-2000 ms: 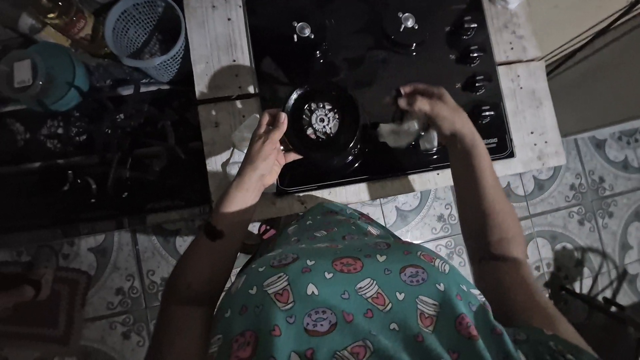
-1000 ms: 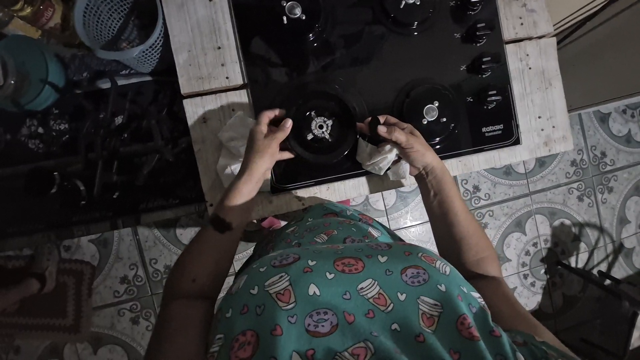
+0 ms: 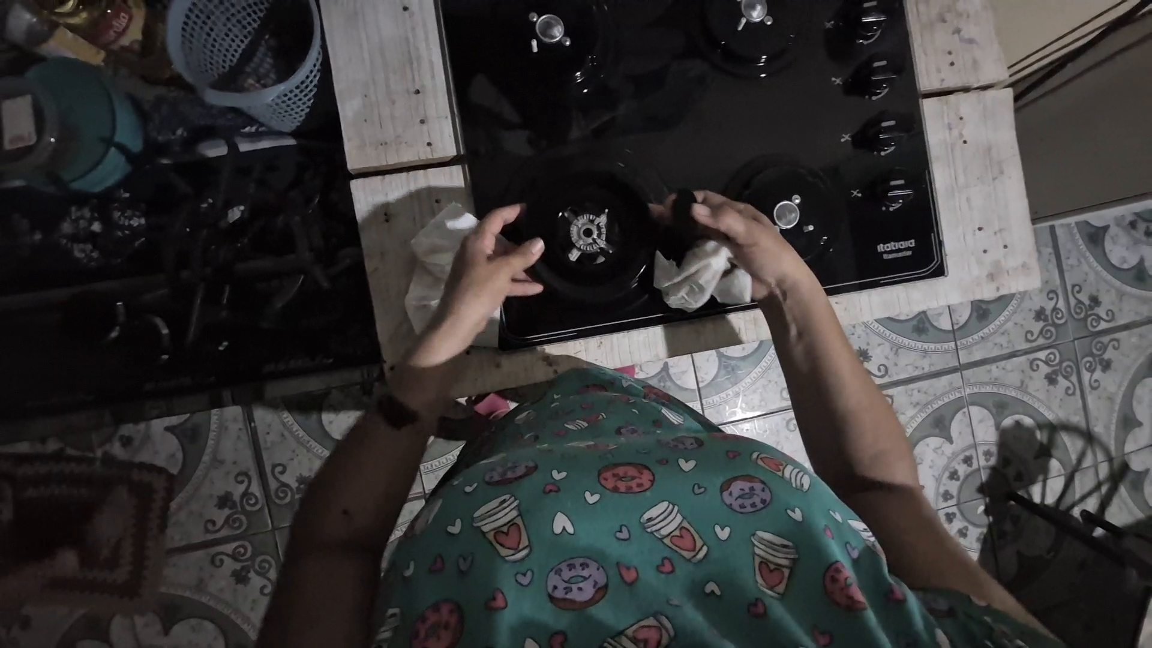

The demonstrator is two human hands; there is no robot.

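A black glass gas cooktop [image 3: 666, 117] lies on a pale wooden surface. At its near left is a large round black burner [image 3: 589, 236] with a silver-coloured ringed centre. My left hand [image 3: 490, 270] is at the burner's left rim, fingers apart, and nothing shows in it. On the burner's right, my right hand [image 3: 733, 229] grips a small black part [image 3: 686, 211] between thumb and fingers; a crumpled white cloth or paper [image 3: 697, 274] sits under that palm. A burner base without its black cap [image 3: 787, 214] shows right of that hand. A translucent white plastic bag [image 3: 432, 261] lies beside my left hand.
Two more burner bases [image 3: 549, 29] are at the cooktop's far side, and control knobs [image 3: 886, 135] line its right. To the left, a dark older stove [image 3: 180, 270] stands below a blue plastic basket [image 3: 247, 54] and a teal container [image 3: 90, 126]. Patterned floor tiles [image 3: 936, 405] show below.
My right hand has moved left from over the cooktop's right part to the large burner's right rim, with the white cloth or paper. My left hand stays at the left rim.
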